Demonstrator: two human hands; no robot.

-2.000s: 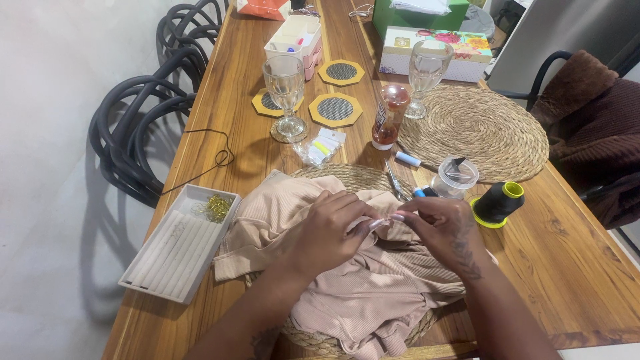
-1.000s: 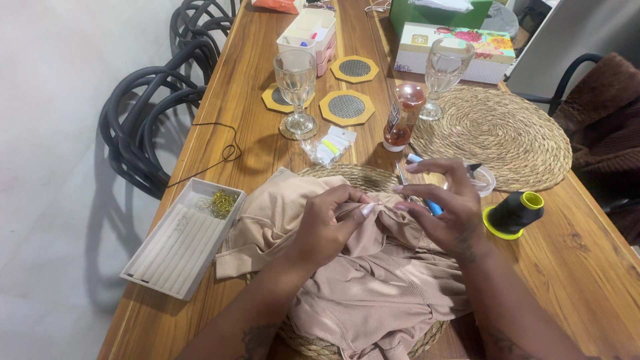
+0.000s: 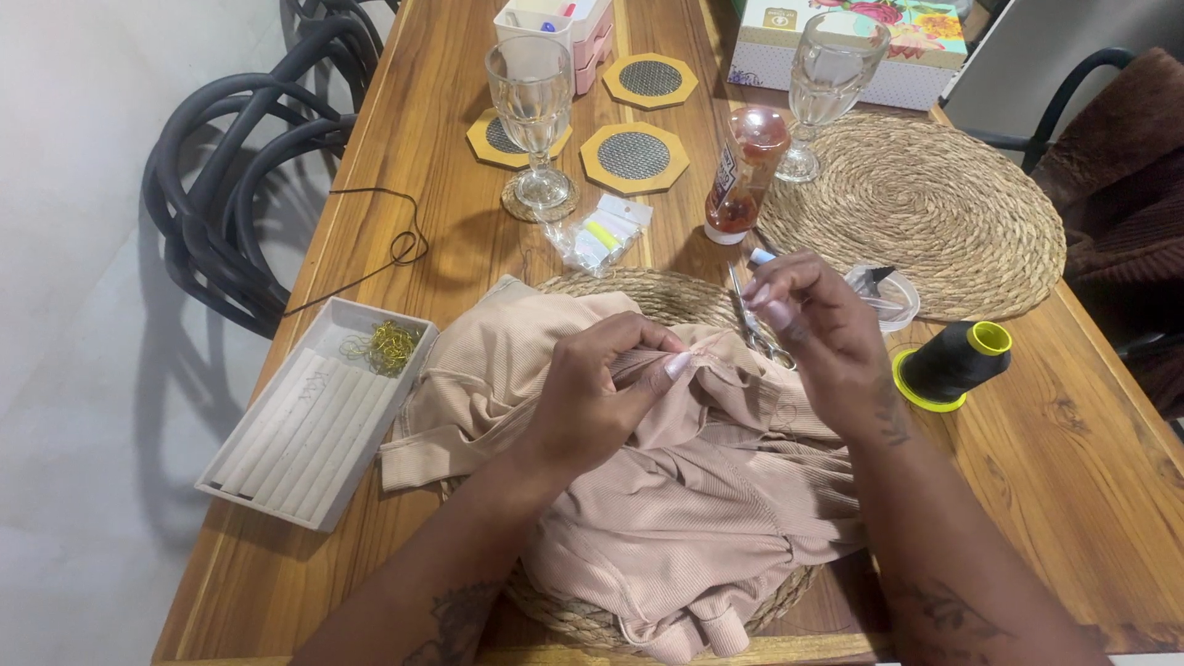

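A beige ribbed garment [image 3: 684,518] lies bunched over a round woven placemat [image 3: 573,606]. My left hand [image 3: 601,384] pinches a fold of its fabric between thumb and forefinger, near a gathered seam. Just above the cloth, to the right of that fold, my right hand [image 3: 814,333] is raised with thumb and fingertips pressed together; whether a needle or thread is between them is too small to tell. Small scissors [image 3: 760,335] lie between the hands, partly hidden by the right one. A spool of black thread [image 3: 953,365] stands on a yellow base at the right.
On the left sits a grey jewellery tray [image 3: 319,416] with gold-coloured chains. Beyond the garment are a glass goblet [image 3: 532,111], a second goblet [image 3: 832,74], a sauce bottle [image 3: 745,176], a plastic packet [image 3: 606,236], a small clear container [image 3: 893,301] and another woven placemat [image 3: 906,203].
My right hand has come away from the left hand and the fold, its fingertips now closed together. The left hand keeps its pinch on the garment. The view has moved closer to the table.
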